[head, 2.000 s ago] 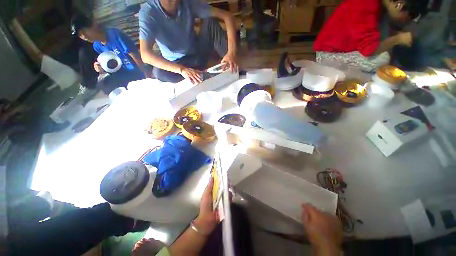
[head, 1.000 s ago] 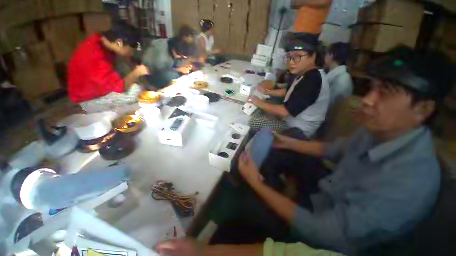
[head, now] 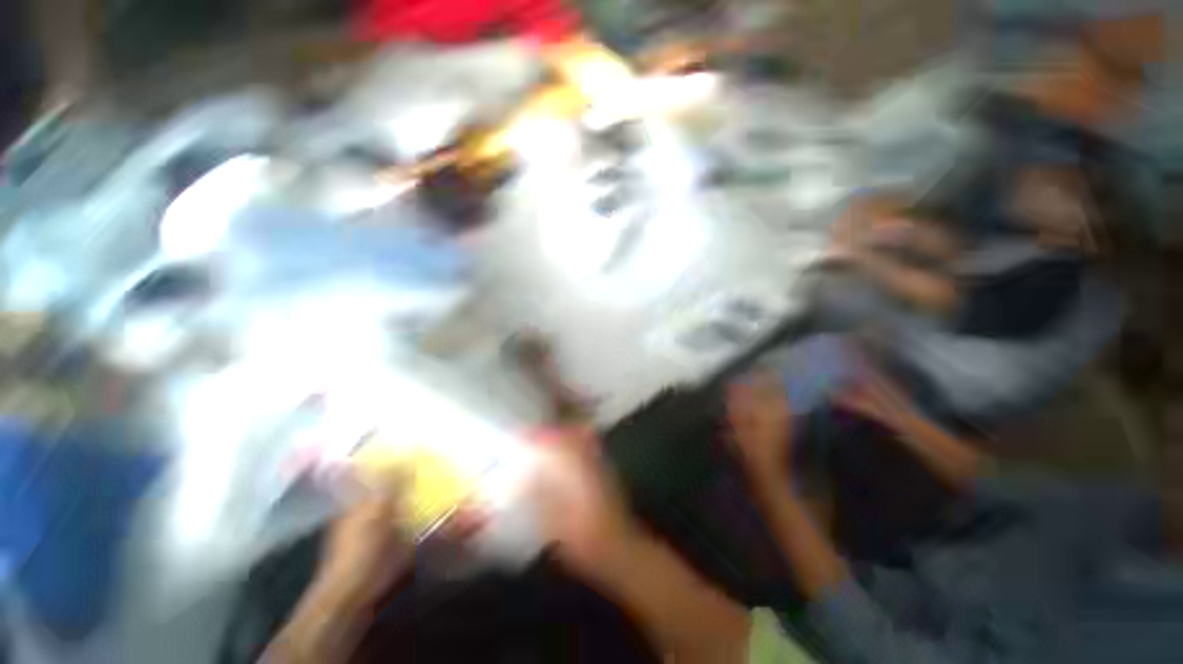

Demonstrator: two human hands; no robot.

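Observation:
The whole view is badly blurred. A bright yellow card (head: 426, 485) shows at the lower centre left, with red and dark print beside it. My left hand (head: 363, 538) holds it at its left side. A white, overexposed shape (head: 509, 474), a box or sheet, lies between my hands. My right hand (head: 580, 486) is at its right side, with the fingers pointing up. Blur hides whether the right fingers grip it. A dark, thin bundle (head: 548, 370), perhaps the wiring harness, lies just beyond my right hand.
The white table (head: 571, 311) carries a bluish wrapped item (head: 344, 260), amber rings (head: 519, 130) and white tubs. A blue cloth (head: 65, 519) is at the left. A neighbour's hands (head: 765, 422) hold a pale blue item (head: 817, 370) close on my right.
The view has swung down and partly back left. My left hand and the yellow card now show clear of the bottom edge. My right hand is further into view.

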